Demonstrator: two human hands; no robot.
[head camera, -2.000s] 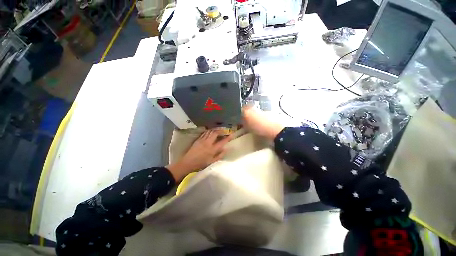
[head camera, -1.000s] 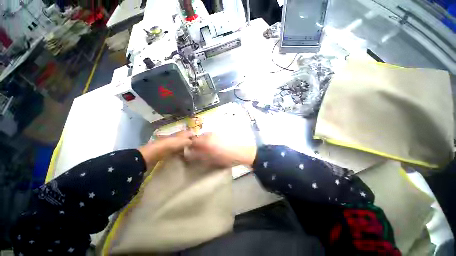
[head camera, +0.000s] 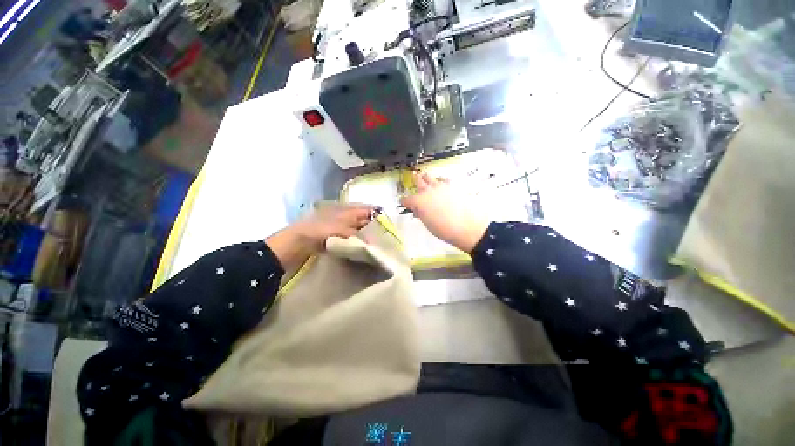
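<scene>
My left hand (head camera: 327, 228) is blurred and holds the top edge of the beige bag body (head camera: 349, 322), which hangs down toward my lap. A small dark metal fitting (head camera: 375, 212) and a yellow edge strip (head camera: 388, 228) show at its fingertips. My right hand (head camera: 443, 209) is over the pale feed plate (head camera: 449, 255) with yellow edging, fingertips at the small yellow-marked clamp (head camera: 408, 179) under the grey machine head (head camera: 373, 109). Whether its fingers hold something is hidden. The bag lies left and in front of the plate.
A clear plastic bag of small metal pieces (head camera: 649, 148) lies right of the machine. Cables (head camera: 606, 74) run across the table near the screen (head camera: 682, 26). Beige panels with yellow edges (head camera: 750, 209) lie at the far right. A red switch (head camera: 313, 117) is left of the head.
The bag edge has come away from under the head, showing the feed plate. My hands were together a second ago; now the left is at the bag edge, the right at the clamp. The view has shifted.
</scene>
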